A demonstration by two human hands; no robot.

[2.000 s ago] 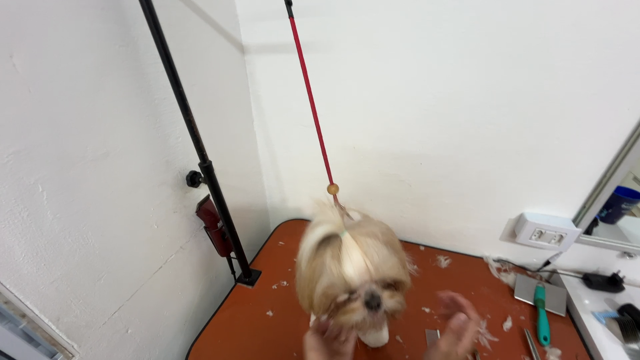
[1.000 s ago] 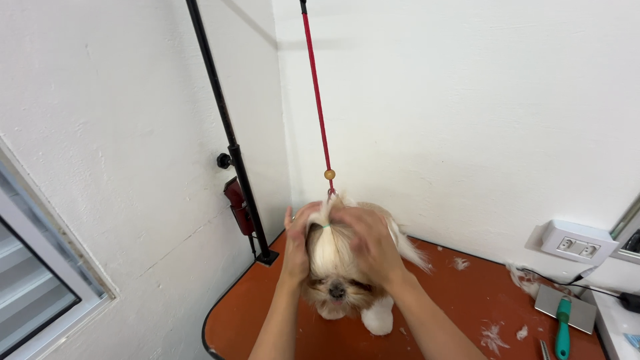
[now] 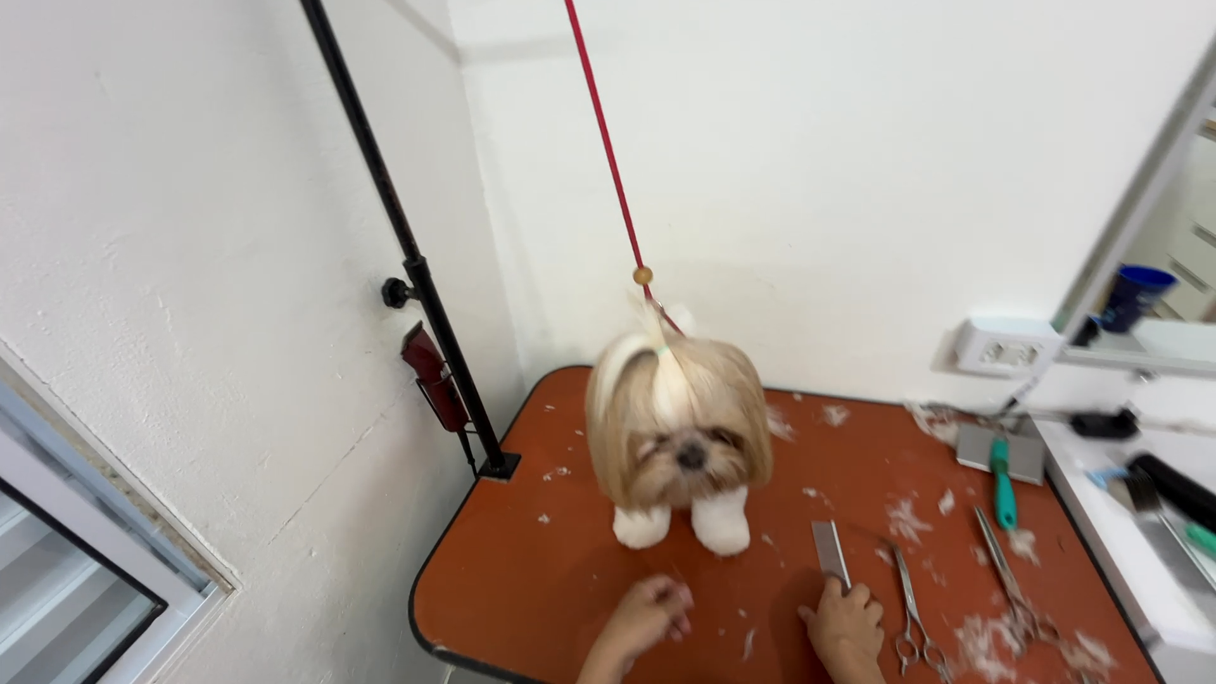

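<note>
A small long-haired dog (image 3: 679, 418), cream and white with a topknot tied by a pale green band, stands on the orange grooming table (image 3: 532, 579) and faces me. A red grooming loop (image 3: 608, 142) with a wooden bead runs down to its neck area. My left hand (image 3: 649, 616) is in front of the dog's paws, fingers loosely curled, with nothing visible in it. My right hand (image 3: 845, 622) lies over the lower end of a metal comb (image 3: 829, 549) on the table; its fingers touch the comb, but a firm grip cannot be told.
Two pairs of scissors (image 3: 914, 617) (image 3: 1012, 579) and a green-handled slicker brush (image 3: 1003, 484) lie at the right among hair tufts (image 3: 907, 521). A black post (image 3: 418, 275) with red clippers (image 3: 437, 380) beside it rises at the left. A white counter (image 3: 1121, 532) adjoins the table.
My hands have left the sides of the dog's head and come down toward the near part of the table. The right one has reached the comb. The dog's long head hair now hangs at both sides.
</note>
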